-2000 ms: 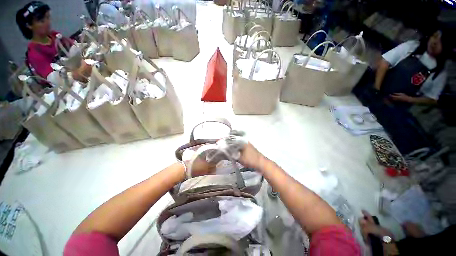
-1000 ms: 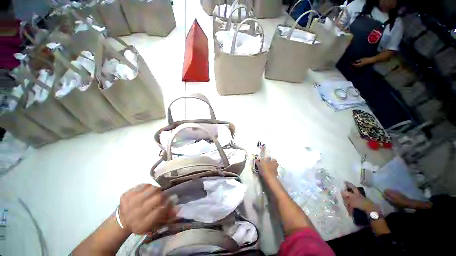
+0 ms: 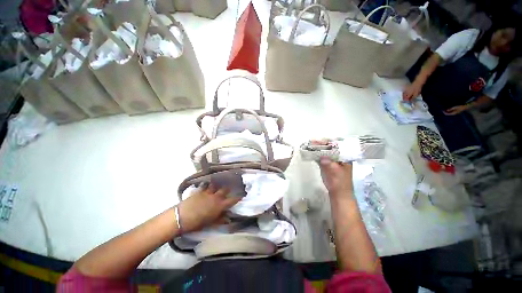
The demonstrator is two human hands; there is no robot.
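Several beige tote bags with arched handles and white tissue stand close in a row in front of me. My left hand [image 3: 209, 207], palm down, lies at the opening of a near bag [image 3: 184, 189], its fingers on the taupe inner panel beside crumpled tissue [image 3: 264, 193]. Whether the fingers pinch the panel I cannot tell. My right hand [image 3: 337, 171] grips a flat bundle of grey-white, striped-edged pieces [image 3: 366, 147] above the table, right of the bags. What the bundle is I cannot tell.
A red wedge [image 3: 245, 43] stands beyond the bags. Upright totes stand left [image 3: 174, 80] and right [image 3: 295, 63]. At right are paper sheets [image 3: 403, 107], a leopard-print item [image 3: 434, 146] and clear film [image 3: 372, 200]. A person [image 3: 472, 74] reaches to the sheets.
My right hand has risen from the small dark pieces on the table and now holds the bundle. My left hand has moved into the bag opening. The watch-wearing arm at right is gone.
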